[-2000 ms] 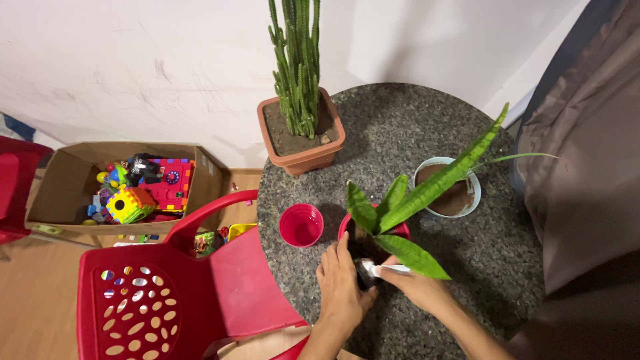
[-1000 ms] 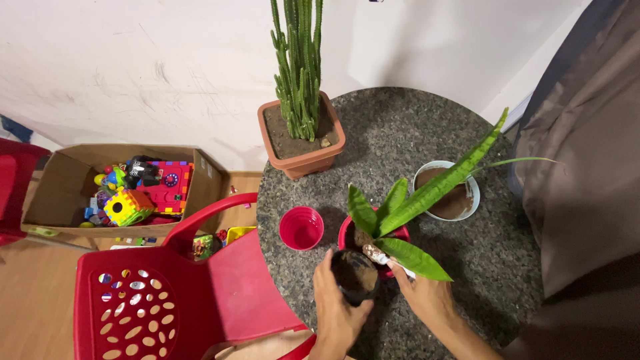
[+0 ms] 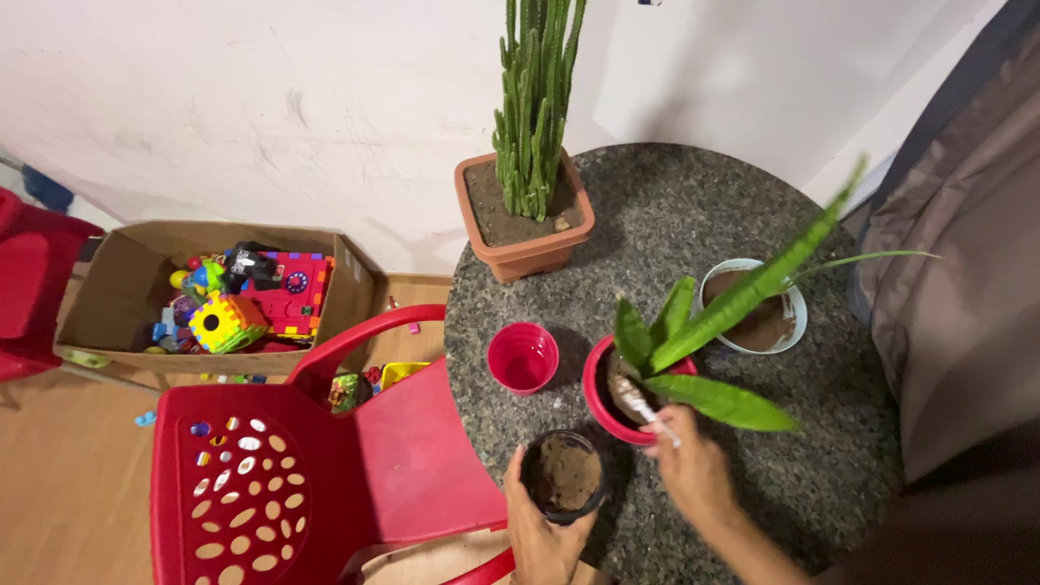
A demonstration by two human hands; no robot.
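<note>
My left hand (image 3: 543, 532) is closed around a black plastic pot (image 3: 564, 476) of soil near the table's front edge. In my right hand (image 3: 686, 459) is the handle of a small white spoon or scoop (image 3: 642, 409), its soil-covered end inside the red pot (image 3: 605, 413). A plant with long green leaves (image 3: 719, 400) stands in that red pot, leaning right over the table. To the left of it sits an empty-looking red plastic cup (image 3: 523, 359).
A cactus (image 3: 532, 122) in a square terracotta-coloured pot (image 3: 528, 252) stands at the back of the round granite table (image 3: 650, 211). Behind the long leaf is a white pot (image 3: 800, 313) of soil. A red plastic chair (image 3: 422, 455) and a cardboard box (image 3: 122, 284) of toys are at left.
The black pot has moved away from the red pot, toward the lower left, in my left hand. My right hand has stayed by the red pot with the white tool.
</note>
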